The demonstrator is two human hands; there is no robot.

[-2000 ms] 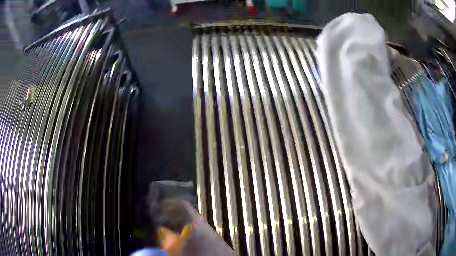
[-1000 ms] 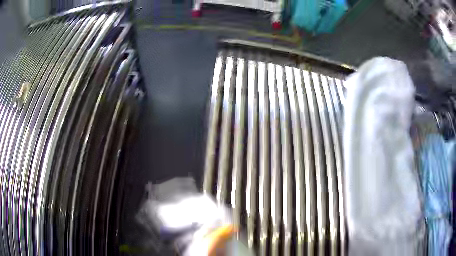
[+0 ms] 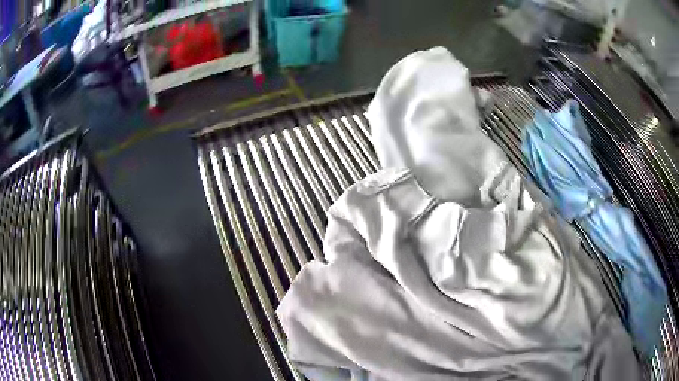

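A large crumpled pale grey cloth lies in loose folds over the lower right of the slatted metal rack. A smoother, rounded length of pale cloth extends beyond it to the rack's far end. I cannot tell whether the two are one piece. A light blue cloth bundle, gathered at its middle, lies on the bars to the right of the grey cloth. Neither of my hands shows; the near part of the grey cloth is cut off by the bottom edge.
Another slatted rack stands at the left, across a strip of dark floor with yellow lines. Beyond are a white table with a red bag under it, and a teal bin. More metal bars curve along the right.
The crumpled grey cloth now covers the near part of the rack, where bare bars showed. The orange-tipped hand at the bottom has gone from view. The camera view has shifted, showing more of the workshop.
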